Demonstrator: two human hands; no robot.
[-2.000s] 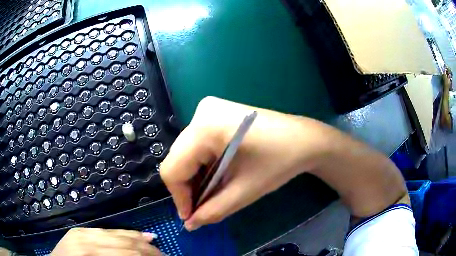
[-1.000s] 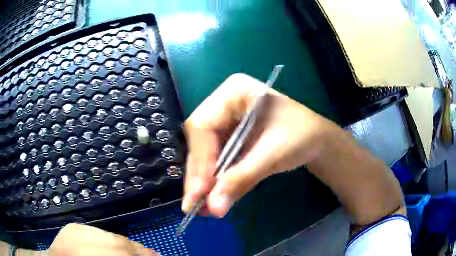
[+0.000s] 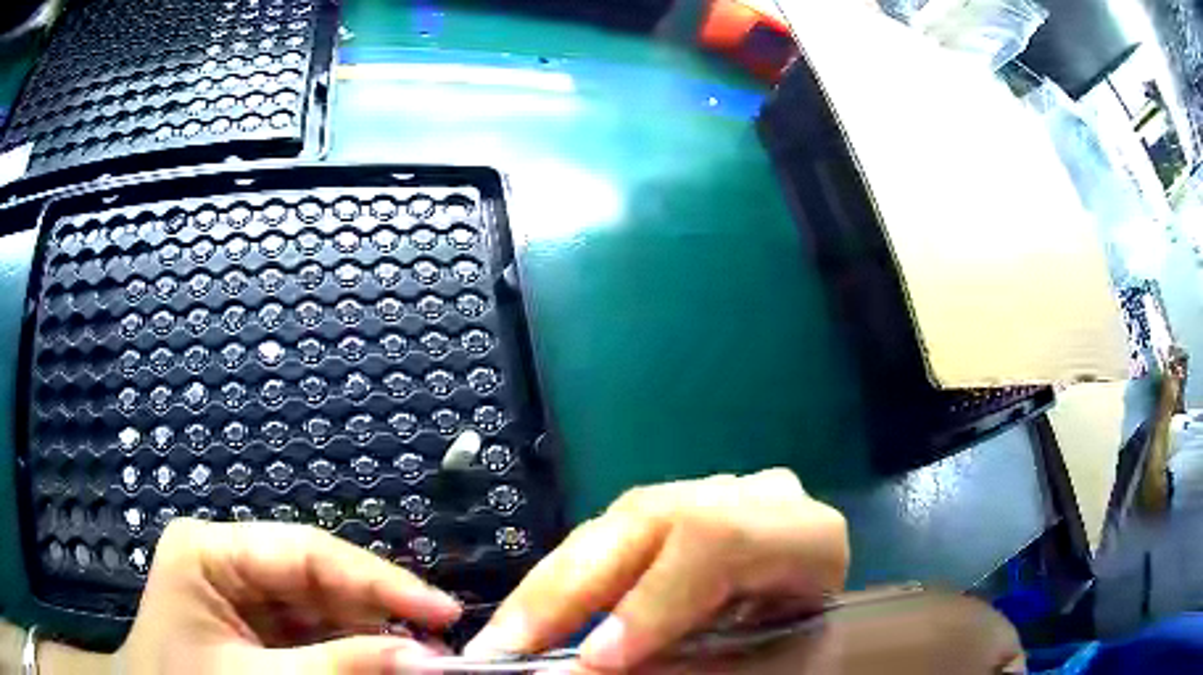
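My right hand [image 3: 699, 560] is at the bottom centre, closed on slim silver tweezers [image 3: 871, 597]. They lie almost level, their tip end at my left fingertips. My left hand [image 3: 284, 600] is at the bottom left, thumb and forefinger close together. A small dark patch shows between them, but I cannot tell whether it is a part. The black pocketed tray [image 3: 530, 396] lies just beyond the hands. Small round components [image 3: 317, 429] fill many pockets; the left columns look empty. A whitish stub [image 3: 462, 451] lies on its right side.
A second filled black tray [image 3: 319, 99] lies at the far left. A cardboard sheet [image 3: 976, 237] covers a black tray stack [image 3: 844, 303] at the right. An orange thing [image 3: 745, 37] is at the back. The tabletop is glossy green, and plastic bags show at the upper right.
The view has tilted up, so the trays sit lower in it. My left hand has risen from the blue mat and met my right. The tweezers have turned from steep to nearly level.
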